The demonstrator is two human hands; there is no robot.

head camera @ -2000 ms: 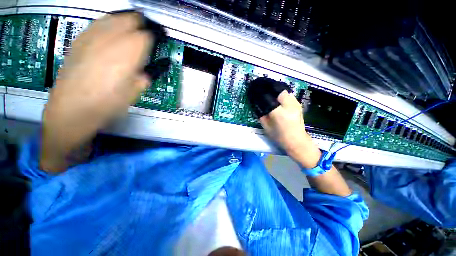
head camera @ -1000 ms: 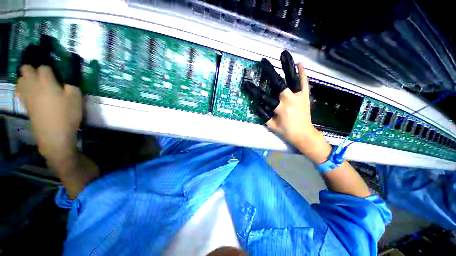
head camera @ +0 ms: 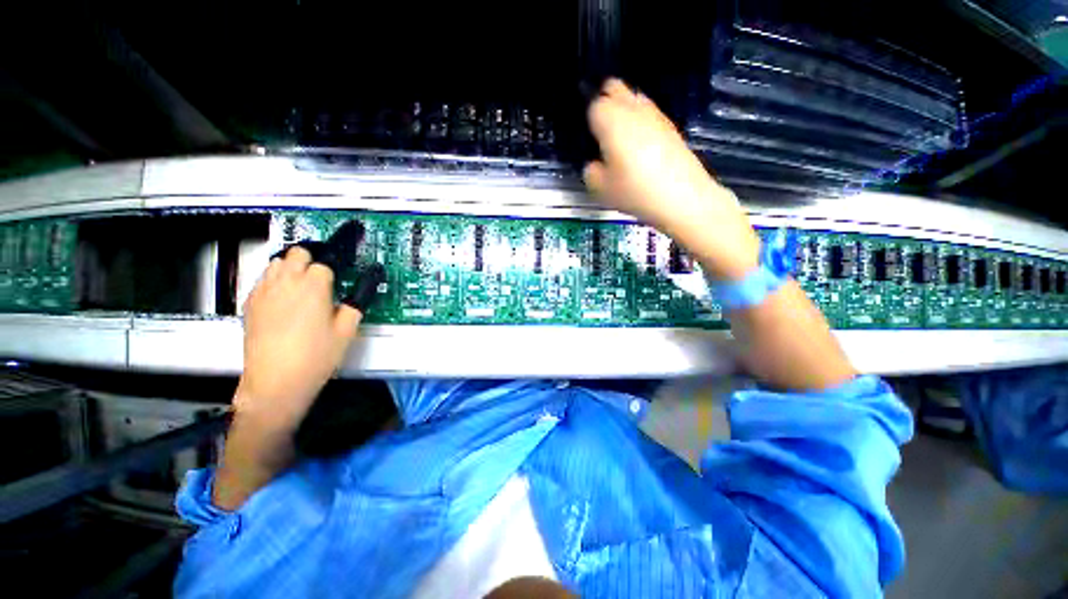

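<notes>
My left hand (head camera: 307, 307), with black finger cots, rests at the left end of a green printed circuit board strip (head camera: 504, 275) in the conveyor channel. Its thumb and fingers are over the board; I cannot tell if they grip it. My right hand (head camera: 651, 164), with a blue wrist strap (head camera: 767, 272), reaches across the board to the component tray (head camera: 445, 131) beyond the conveyor. Its black fingertips merge into the dark background, so anything held there is hidden. Dark upright components (head camera: 887, 262) stand in a row on the boards at the right.
White conveyor rails (head camera: 527, 351) run along both sides of the boards. A dark opening (head camera: 141, 263) lies in the channel left of my left hand, with another green board (head camera: 35, 263) beyond it. Stacked trays (head camera: 832, 105) stand at the back right. A blue sleeve (head camera: 1019, 427) shows at the right.
The view has levelled. My right hand has lifted off the board and moved out to the tray area. My left hand is at the board strip's left end, where a dark gap now shows.
</notes>
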